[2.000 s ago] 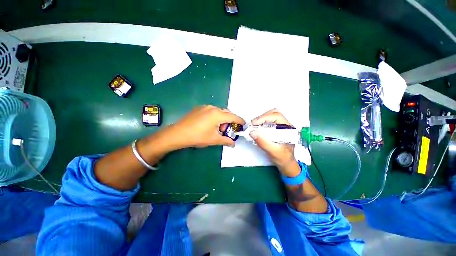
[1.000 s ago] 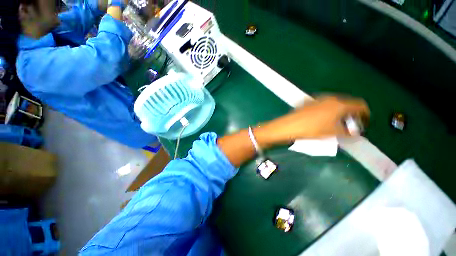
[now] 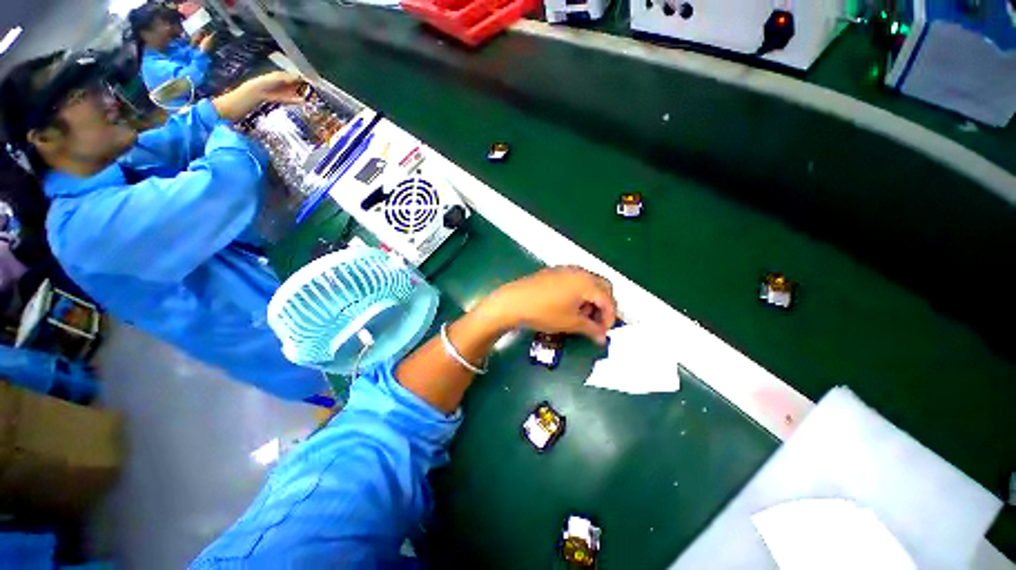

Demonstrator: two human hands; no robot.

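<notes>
My left hand (image 3: 557,303), bare with a silvery bangle, is over the bench by the pale rail, fingers curled and pointing right. Its fingertips are by the top corner of a torn white paper (image 3: 637,362); a dark spot shows between the fingers, and I cannot tell if it holds anything. A small black module (image 3: 546,350) with white and yellow patches lies just below the palm, partly covered. A second module (image 3: 544,426) and a third module (image 3: 580,541) lie nearer me. My right hand and the syringe are not in view.
Modules lie on the green belt (image 3: 778,291) beyond the pale rail (image 3: 713,373). A light-blue fan (image 3: 354,312) and a white unit with a fan grille (image 3: 410,209) stand left. A white sheet (image 3: 869,457) is lower right. A person in blue (image 3: 145,223) works upper left.
The view has swung left. My left hand has come back from over the belt to the bench side, and a third module now shows on the bench. My right hand and the syringe have left the picture.
</notes>
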